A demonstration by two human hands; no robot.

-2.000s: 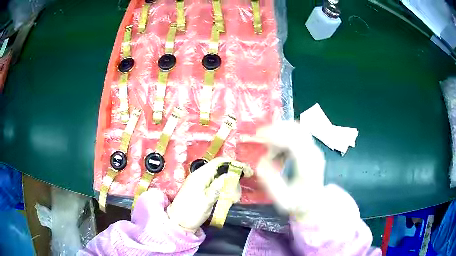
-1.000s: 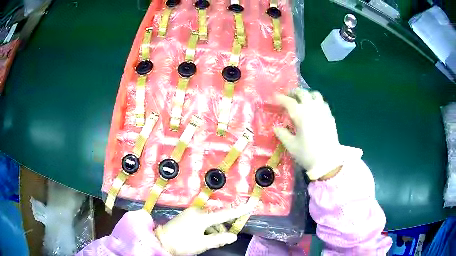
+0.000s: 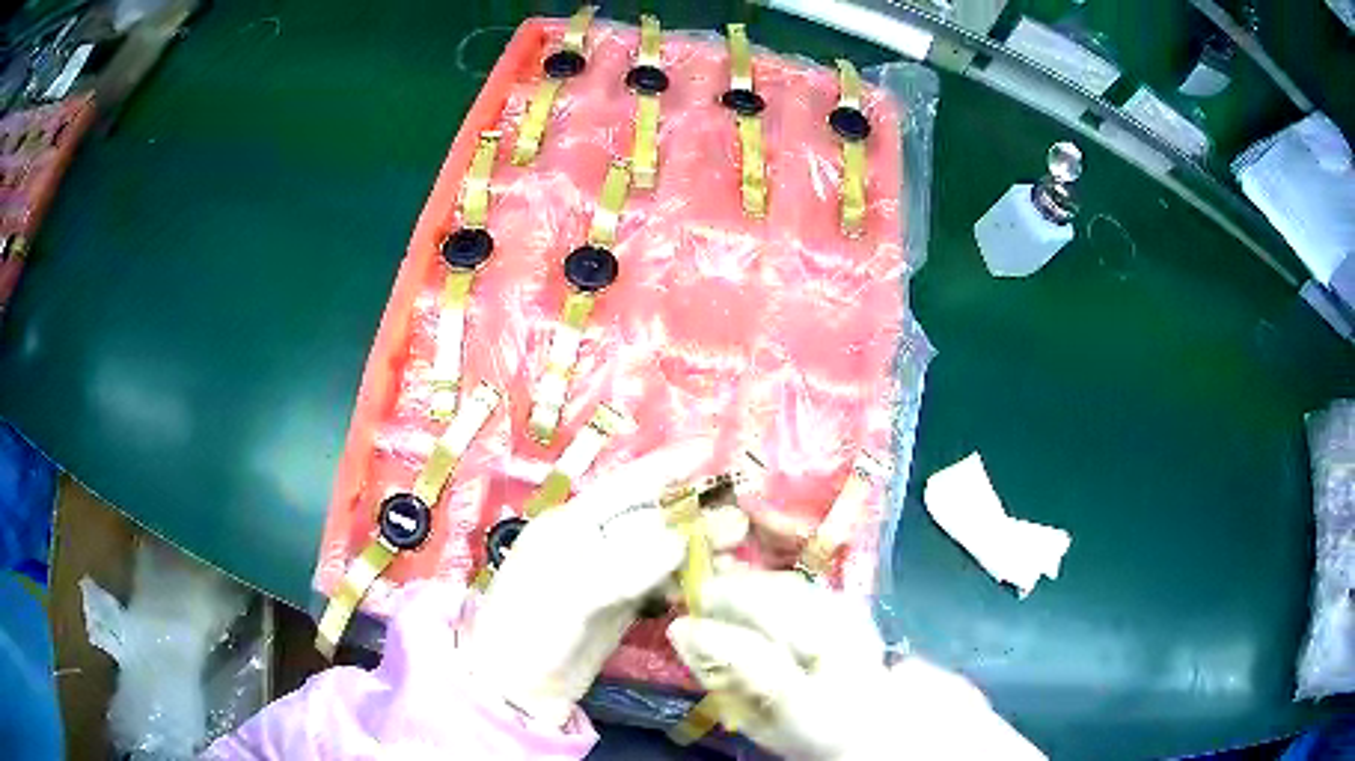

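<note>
Gold-strapped wristwatches with black heads, such as one at the front left (image 3: pixel 404 520), lie in rows on the film-covered red-pink tray (image 3: pixel 728 320). My gloved left hand (image 3: pixel 587 580) grips a wristwatch by its gold mesh band (image 3: pixel 696 562) above the tray's front part. My gloved right hand (image 3: pixel 788 639) is close on its right, fingers pinched at the same band; the grip is slightly blurred. The held watch's head is mostly hidden by my hands. The hands also partly cover other watches in the front row; one strap (image 3: pixel 840 520) shows on the right.
A white folded cloth (image 3: pixel 996 528) lies on the green surface (image 3: pixel 1129 461) right of the tray. A whitish dispenser bottle (image 3: pixel 1025 228) stands beyond it. A rail curves along the back right. Clear plastic (image 3: pixel 171 639) is below the bench at left.
The third watch in the middle row has left its place. My hands have come together over the front row, around a watch. The view has shifted and shows the tray's far edge.
</note>
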